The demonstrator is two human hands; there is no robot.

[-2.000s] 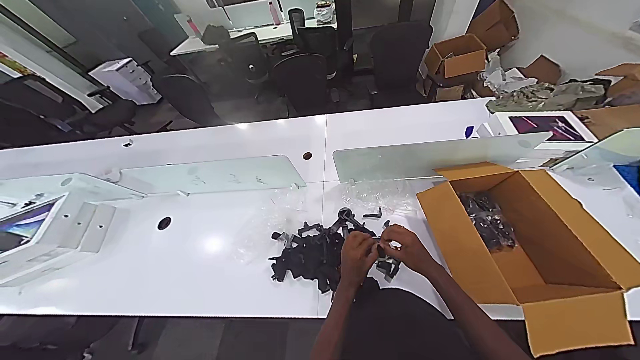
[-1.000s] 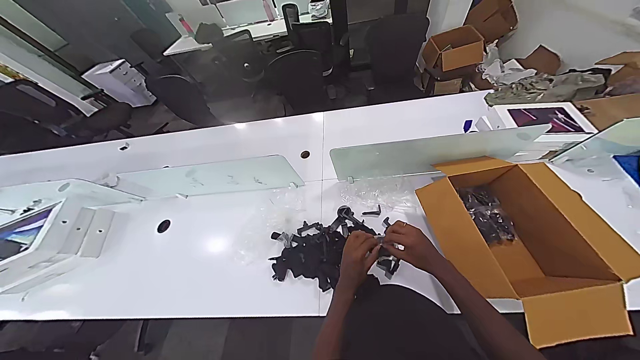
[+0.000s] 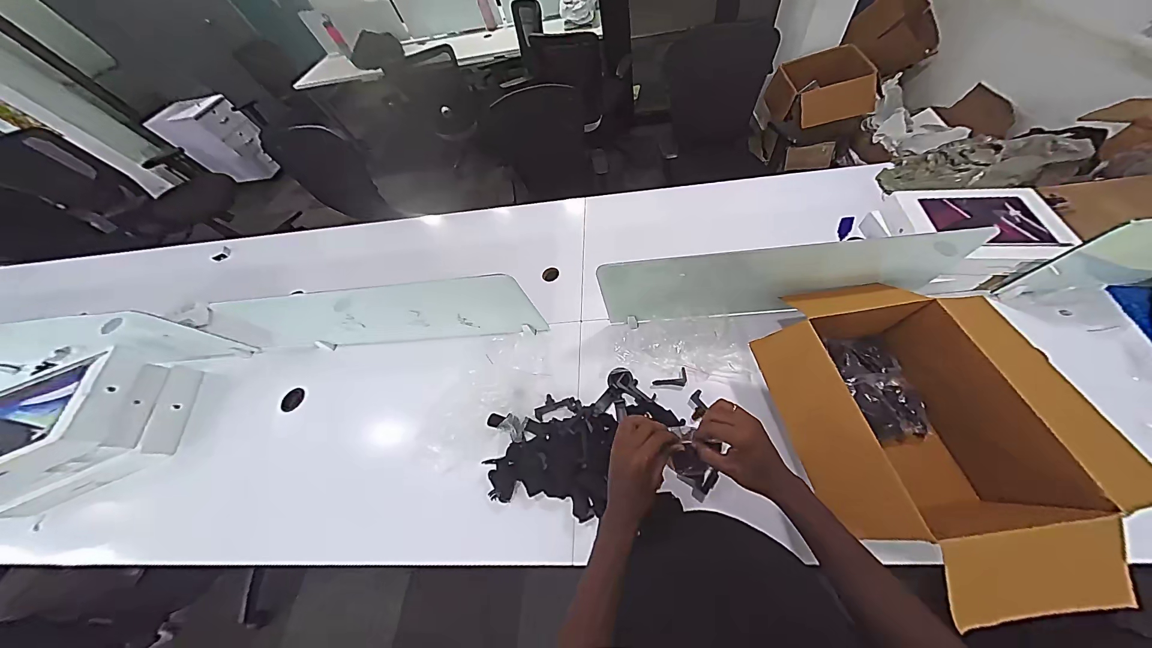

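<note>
My left hand (image 3: 641,457) and my right hand (image 3: 740,448) meet over the white table's near edge, both pinching a small clear plastic bag (image 3: 688,450) with something dark inside. Against my left hand lies a heap of black plastic parts (image 3: 558,450), whose exact kind I cannot tell. A few loose dark parts, one of them a small angled piece (image 3: 670,379), lie just beyond my hands. Crumpled clear plastic wrap (image 3: 684,346) is spread behind the heap. My fingers partly hide the bag.
An open cardboard box (image 3: 999,432) at right holds dark parts in clear bags (image 3: 875,387). Low frosted glass dividers (image 3: 378,310) cross the white table (image 3: 360,504). White boxes (image 3: 99,405) stand at far left; a flat picture-printed box (image 3: 990,220) lies at back right. Office chairs (image 3: 540,135) are beyond.
Both hands stay together near the heap with small finger movements. The dark-filled bag between them shows more plainly now.
</note>
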